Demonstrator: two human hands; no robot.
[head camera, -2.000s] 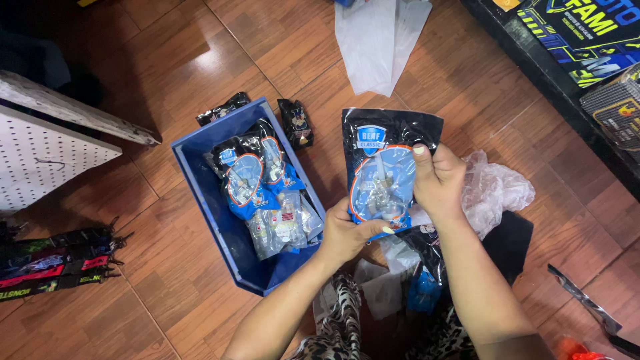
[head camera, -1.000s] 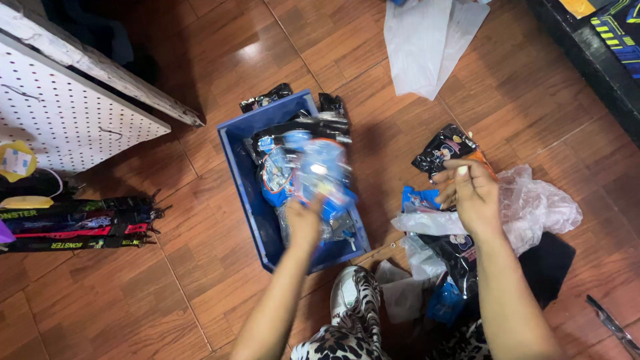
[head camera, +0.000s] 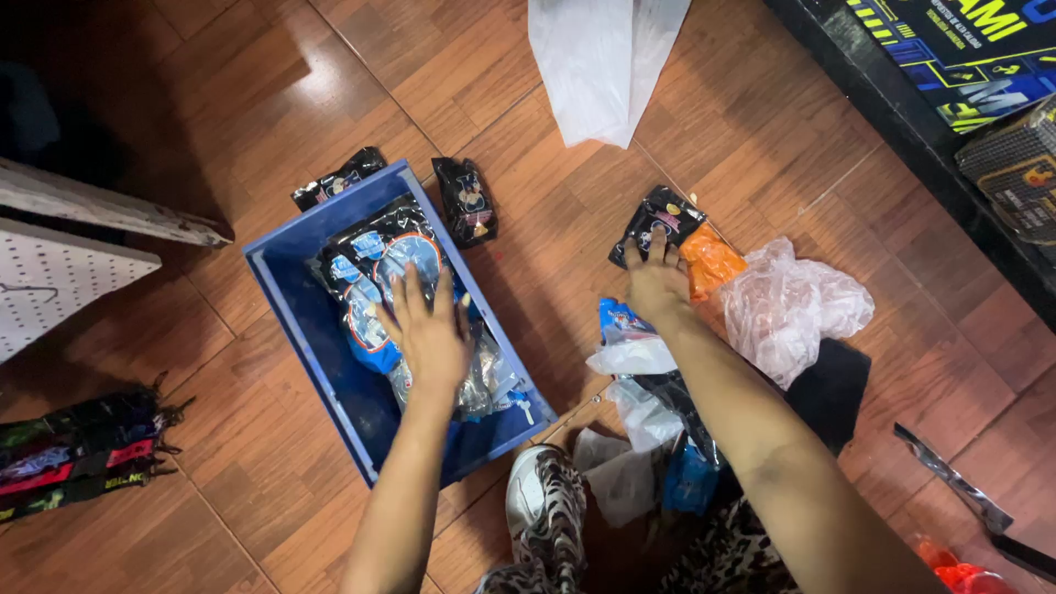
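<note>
My left hand (head camera: 431, 334) lies with spread fingers on the blue-and-black plastic packets (head camera: 406, 252) inside a blue plastic bin (head camera: 285, 293). Clear packets (head camera: 487, 375) lie lower in the same bin. My right hand (head camera: 657, 285) rests its fingertips on the near edge of a black packet (head camera: 662, 216) on the floor; whether it grips that packet cannot be told. An orange packet (head camera: 711, 260) sits beside it, and a blue packet (head camera: 619, 318) is just below that hand.
Black packets (head camera: 466, 202) lie outside the bin. Crumpled clear plastic (head camera: 792, 305) is at the right, white plastic sheets (head camera: 582, 74) at the top. A white pegboard (head camera: 66, 280) and lanyards (head camera: 82, 454) are at the left. My shoe (head camera: 528, 487) is near the bin.
The blue-and-black packet held by both hands two seconds ago went into the bin with my left hand. My right hand has come down to the black packet on the floor.
</note>
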